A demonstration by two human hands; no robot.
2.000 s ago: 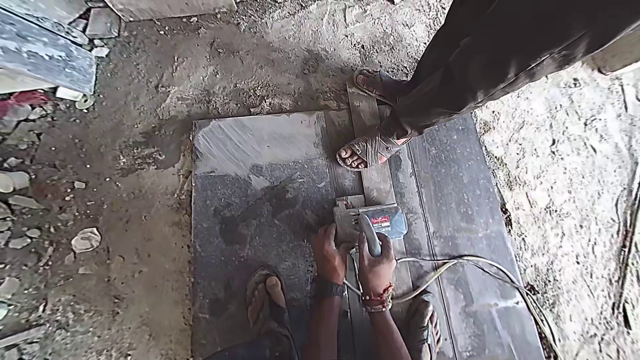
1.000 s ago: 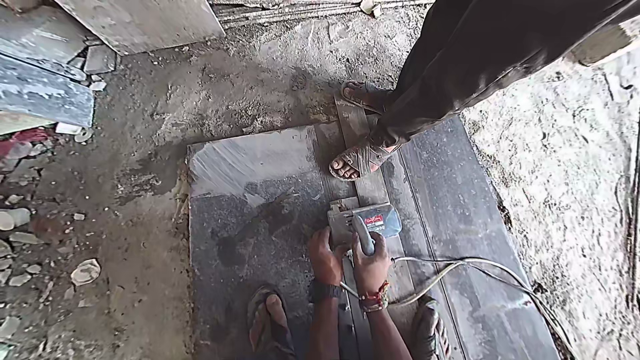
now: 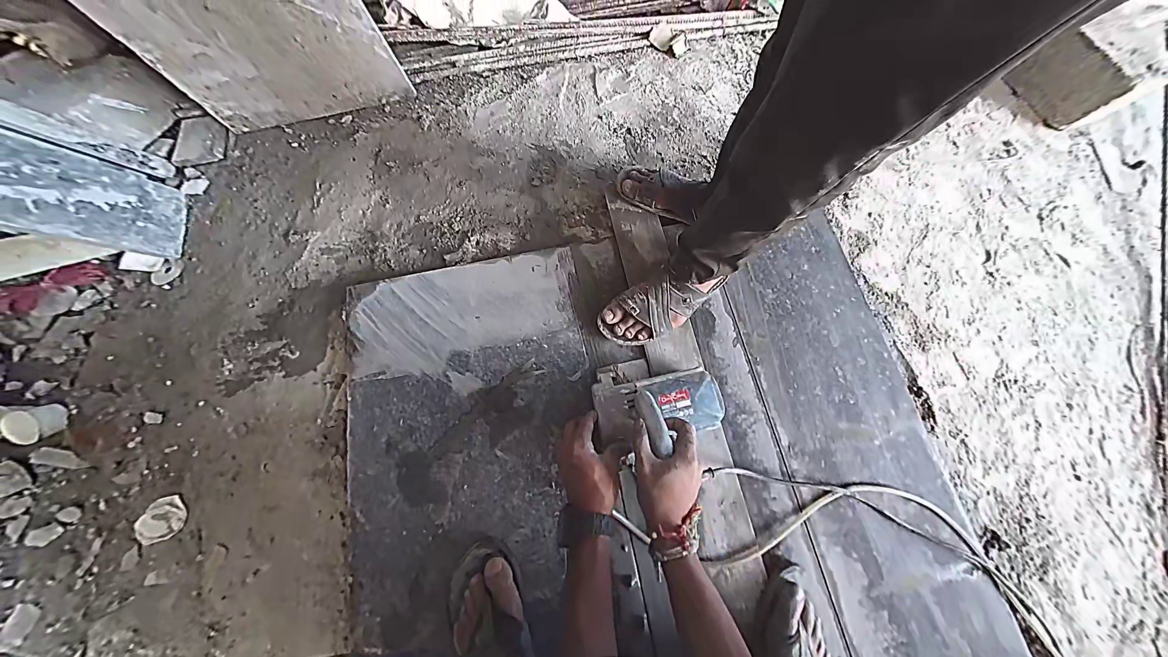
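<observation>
A handheld power saw (image 3: 696, 403) with a blue motor housing and a metal base rests on a grey stone slab (image 3: 438, 356), against a long flat strip (image 3: 673, 352). My right hand (image 3: 668, 474) is closed around its handle. At the left side of the base, my left hand (image 3: 589, 467) grips the metal edge. The blade is hidden. A pale power cable (image 3: 849, 491) runs from the saw to the right. Behind my hands, a narrow cut line extends between my forearms.
Another person's sandalled foot (image 3: 652, 310) presses on the strip, the other foot (image 3: 662, 193) just beyond. Stone panels (image 3: 255, 55) lean at the upper left. Rubble (image 3: 160, 518) lies along the left, and steel rods (image 3: 566, 36) lie at the top. My own feet flank my forearms.
Both hands keep their hold on the saw, which shows little plain movement along the strip. The view has shifted slightly, revealing more of the rods at the top.
</observation>
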